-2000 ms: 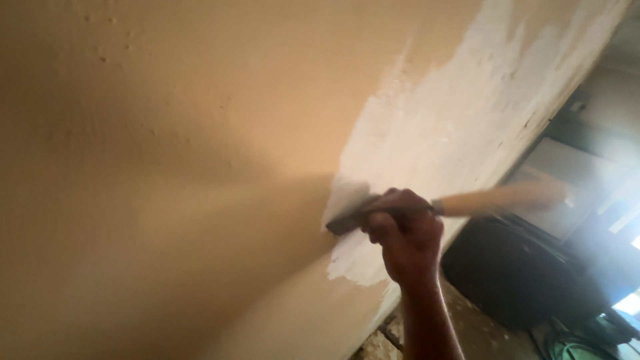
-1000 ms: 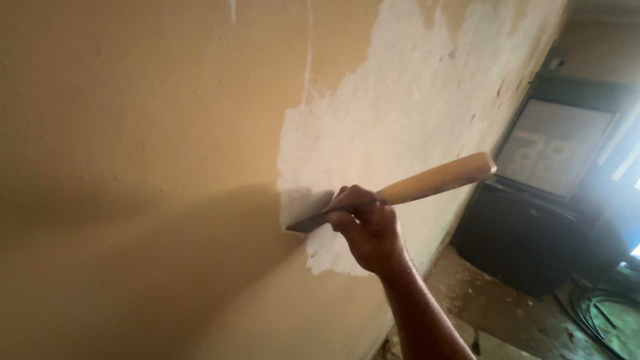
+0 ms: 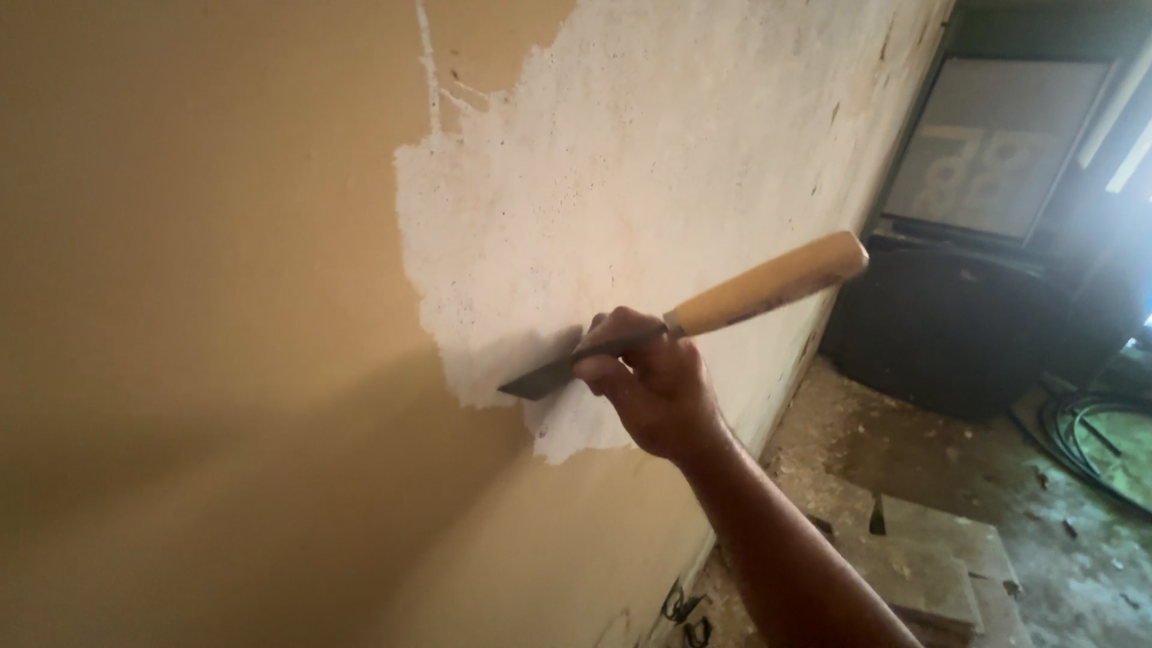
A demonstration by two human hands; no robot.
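Observation:
My right hand (image 3: pixel 652 382) grips a scraper (image 3: pixel 549 371) by the neck of its metal blade, thumb and fingers pinching it. The wooden handle sticks out past the hand, up and to the right. The blade's tip lies at or very near the wall, over the lower left part of a pale, bared patch (image 3: pixel 621 198). Tan paint (image 3: pixel 225 234) covers the wall to the left of and below this patch, with a ragged edge between them. The shadow of the hand and tool falls across the tan paint. My left hand is not in view.
A framed panel (image 3: pixel 999 148) stands at the back right, above a large dark rounded object (image 3: pixel 945 328). Coiled black hose or cable (image 3: pixel 1066 432) lies on the floor at the right. Flat slabs (image 3: pixel 936 549) and debris lie near the wall's foot, by some loose wires (image 3: pixel 684 612).
The bared patch reaches further over the tan paint near the blade than one second ago. My right hand keeps its hold on the scraper. The view has shifted.

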